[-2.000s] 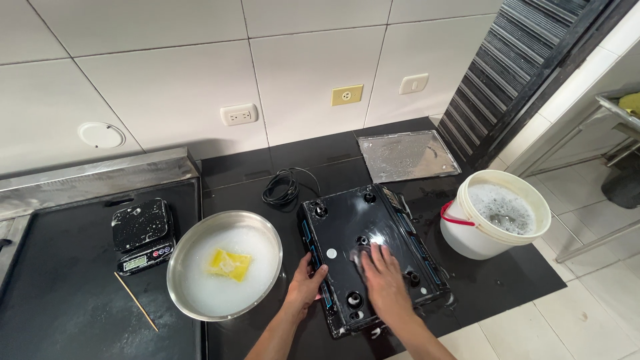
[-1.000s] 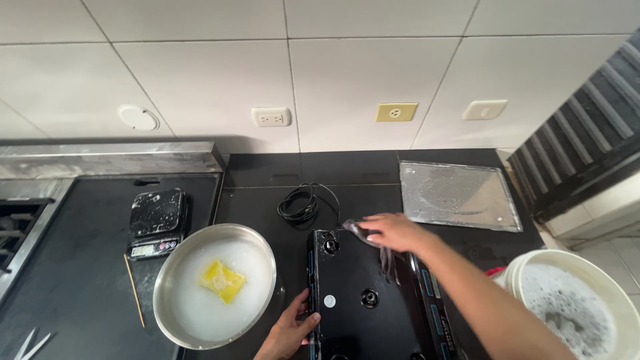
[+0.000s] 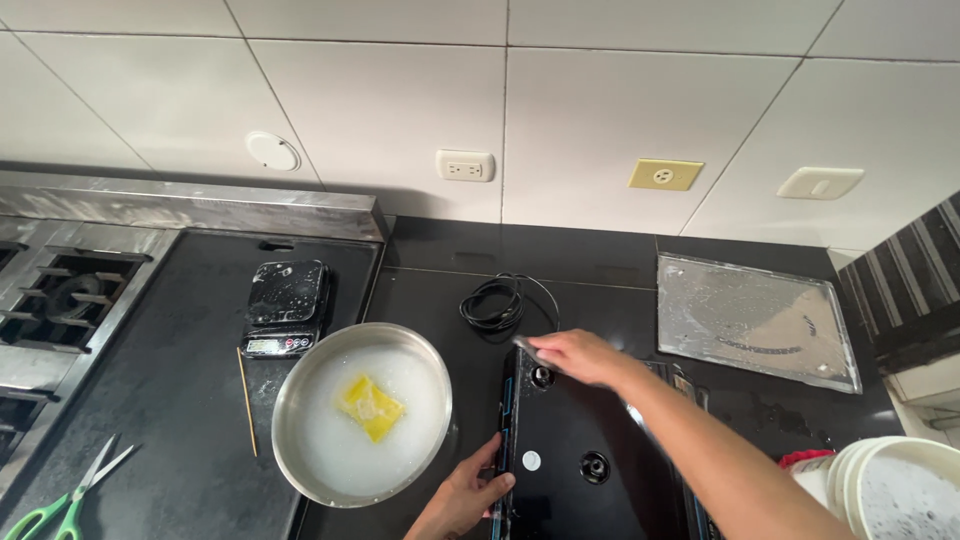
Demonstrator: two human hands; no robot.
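Note:
A black appliance (image 3: 577, 420) with round black feet lies on the dark counter, its lower part cut off by the frame. My left hand (image 3: 469, 487) braces its left side, fingers at the edge and thumb on top. Over its far left corner, my right hand (image 3: 574, 356) pinches a thin, dark, shiny piece of material (image 3: 536, 352), mostly covered by the fingers. The appliance's coiled black cord (image 3: 495, 304) rests just beyond that corner. Left of the appliance stands a steel bowl (image 3: 289, 450) of cloudy, soapy water with a yellow sponge (image 3: 373, 407) in it.
A black digital scale (image 3: 285, 300), a wooden stick (image 3: 247, 405) and green-handled scissors (image 3: 75, 499) lie to the left, beside a gas burner (image 3: 71, 296). A wet metal tray (image 3: 757, 319) lies back right. A white bucket (image 3: 847, 480) of sudsy water stands at right, with a red thing (image 3: 802, 457) beside it.
My right hand has moved from the middle of the appliance to its far left corner. My left hand stays at the left side. The view has shifted closer.

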